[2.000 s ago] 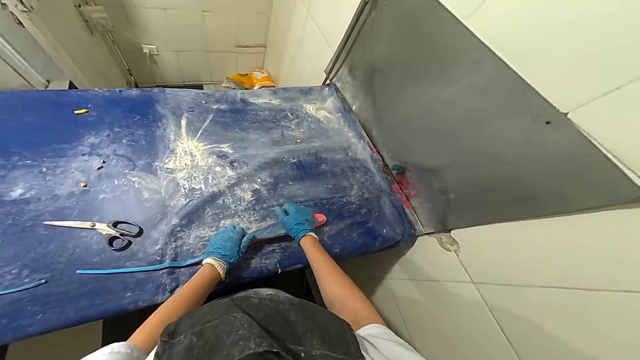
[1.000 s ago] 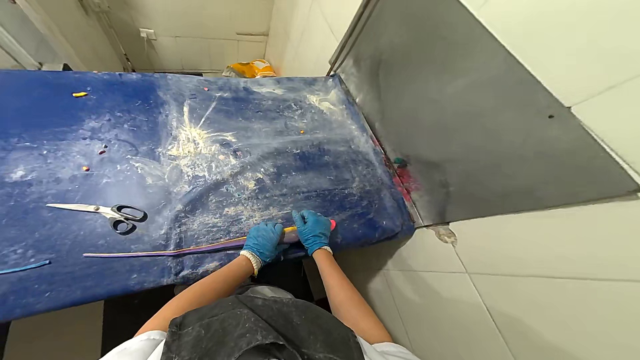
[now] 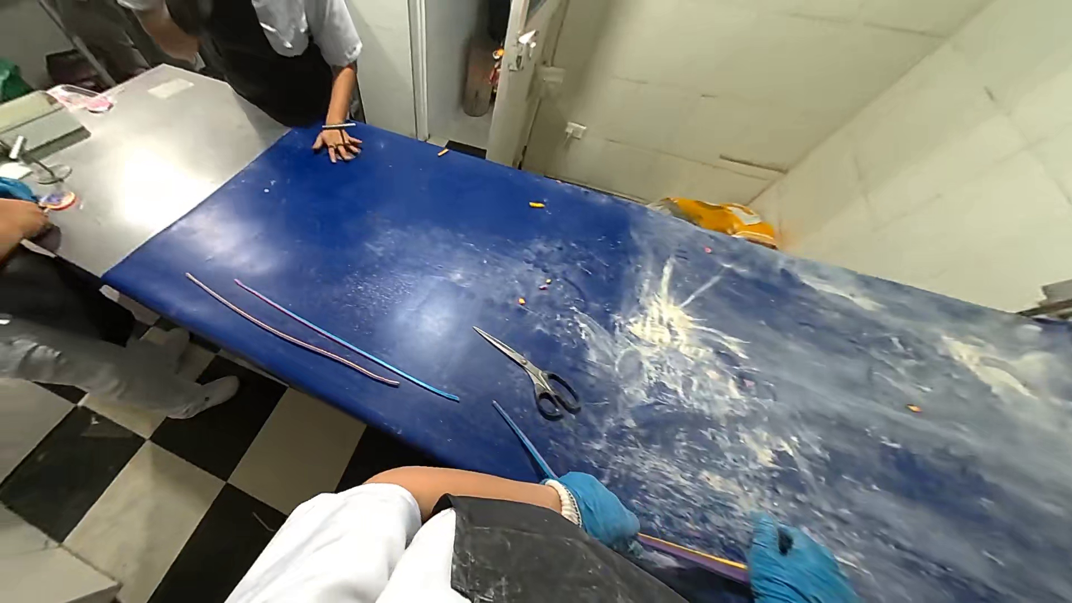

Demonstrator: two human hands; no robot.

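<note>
My left hand [image 3: 599, 511], in a blue glove, is closed on a long thin multicoloured rope [image 3: 693, 556] at the table's near edge. The rope shows purple and yellow between my hands, and its blue end lies past my left wrist. My right hand [image 3: 800, 563], gloved too, grips the rope farther right; its fingertips are partly hidden. Scissors with black handles [image 3: 540, 381] lie beyond my left hand. Farther left, a pinkish strand [image 3: 289, 337] and a blue and purple strand [image 3: 347, 343] rest side by side, apart from each other.
The blue table [image 3: 469, 209] bears white powder and small coloured bits. A co-worker's bare hand [image 3: 337, 144] rests on its far left edge. Another person stands at the left by a metal table [image 3: 159, 151]. A yellow bag [image 3: 720, 219] is behind the far edge.
The view has swung far to the left, bringing in the co-workers and two whole strands. Both hands stay on the rope, now with more space between them than one second ago.
</note>
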